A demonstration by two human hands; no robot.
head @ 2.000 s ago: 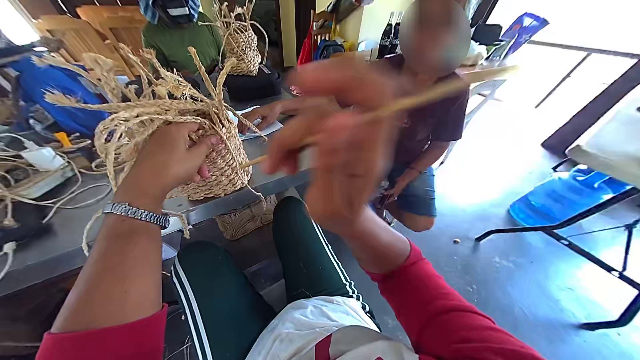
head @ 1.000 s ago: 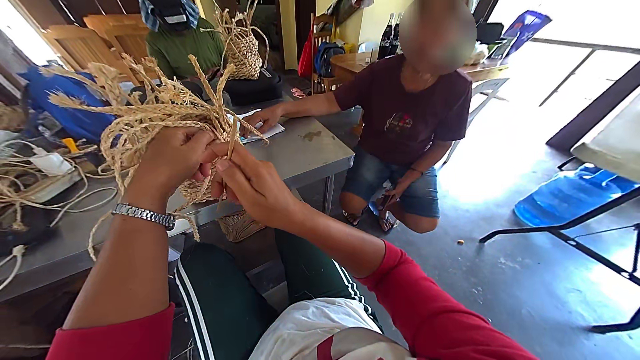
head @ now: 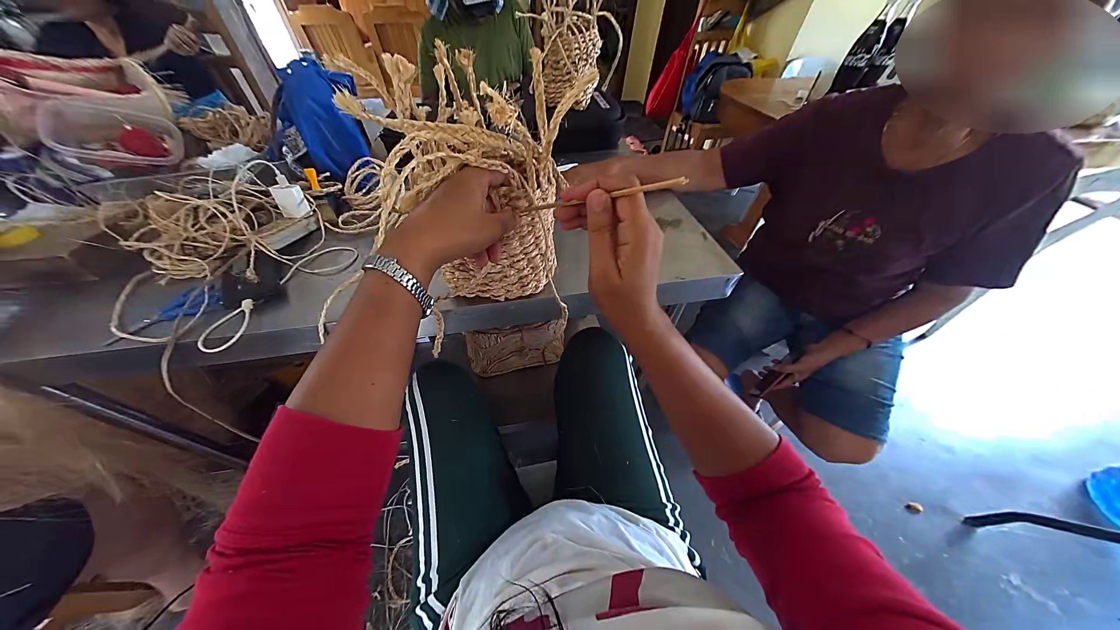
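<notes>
A woven basket of braided natural fibre (head: 512, 262) stands on the grey table, loose braided ends (head: 455, 140) sticking up and out from its rim. My left hand (head: 464, 219), with a metal watch on the wrist, grips the basket's upper edge and strands there. To the right of it, my right hand (head: 621, 241) holds a thin braided fibre strand (head: 652, 186) between thumb and fingers. That strand runs from near my left fingertips out past my right hand. Fingers of my left hand partly hide where it meets the rim.
On the table (head: 700, 262) at left lie a coil of braided cord (head: 201, 227), white cables and a plug (head: 291, 199). A seated person (head: 840, 210) at right reaches an arm behind the basket. Another basket (head: 567, 57) stands farther back. A blue bag (head: 319, 114) is behind the cords.
My right hand, a blur raised away from the basket two seconds ago, was close against my left hand one second ago and is now slightly apart to the right. The view has turned left.
</notes>
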